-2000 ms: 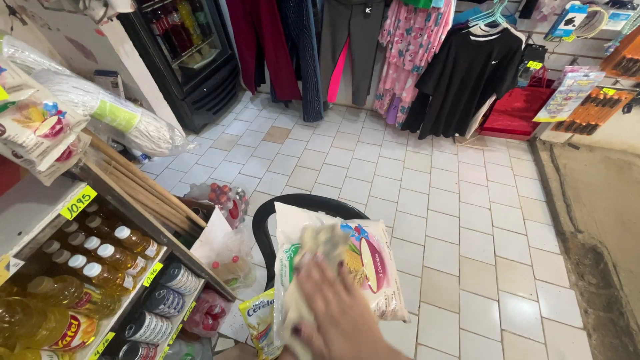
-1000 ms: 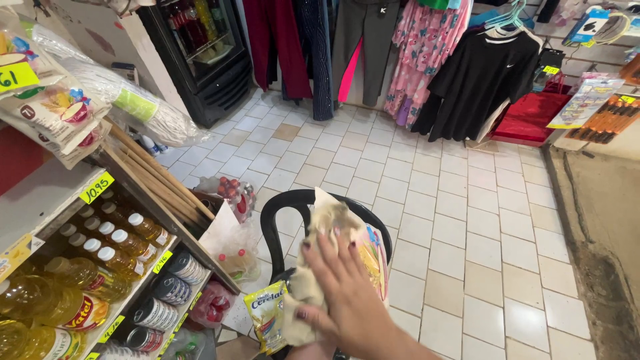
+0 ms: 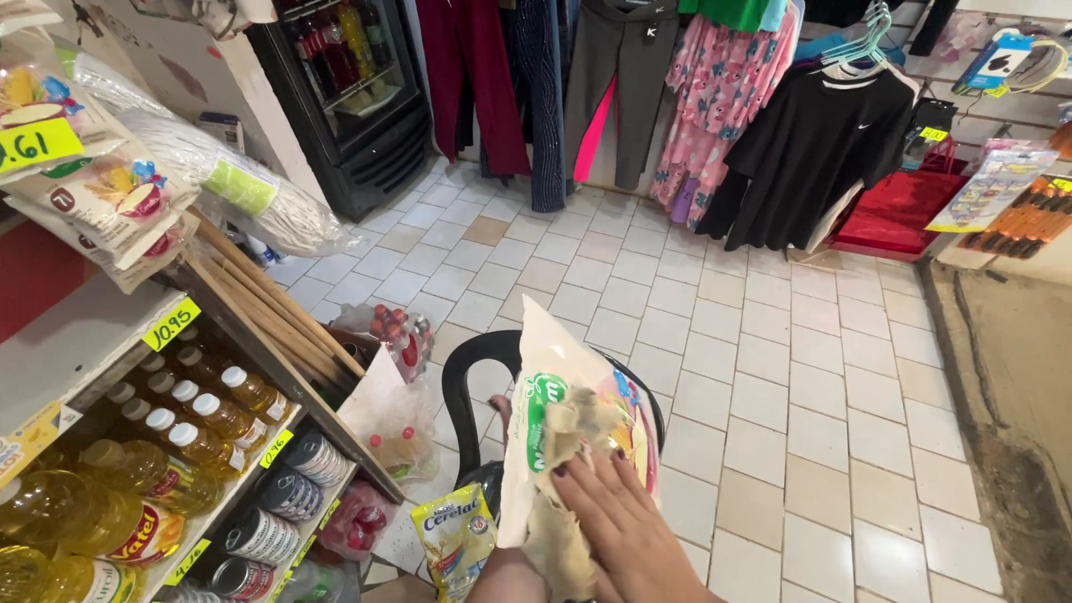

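Observation:
A cream and white printed food bag (image 3: pixel 543 360) is held tilted over a black plastic chair (image 3: pixel 456 394). My left hand (image 3: pixel 501 408) holds the bag from behind; only fingertips show past its left edge, and the forearm rises below. My right hand (image 3: pixel 607 511) lies over the printed face with its fingers pressed on a beige, stained cloth (image 3: pixel 559 540). The cloth bunches above the fingers and hangs beneath them. A yellow Cerelac pouch (image 3: pixel 455 536) stands just left of my left forearm, near the chair.
Shelves at left hold oil bottles (image 3: pixel 134 469) and cans (image 3: pixel 264 532). Wooden poles (image 3: pixel 268 301) lean beside them, near wrapped drink bottles (image 3: pixel 402 448). Behind are a drinks fridge (image 3: pixel 352 100) and hanging clothes (image 3: pixel 821 142). Similar bags (image 3: pixel 126 193) sit upper left.
The bag's printed face was turned broadly to view two seconds ago; it is now tilted and seen more side-on. My right hand and the cloth have shifted over its face.

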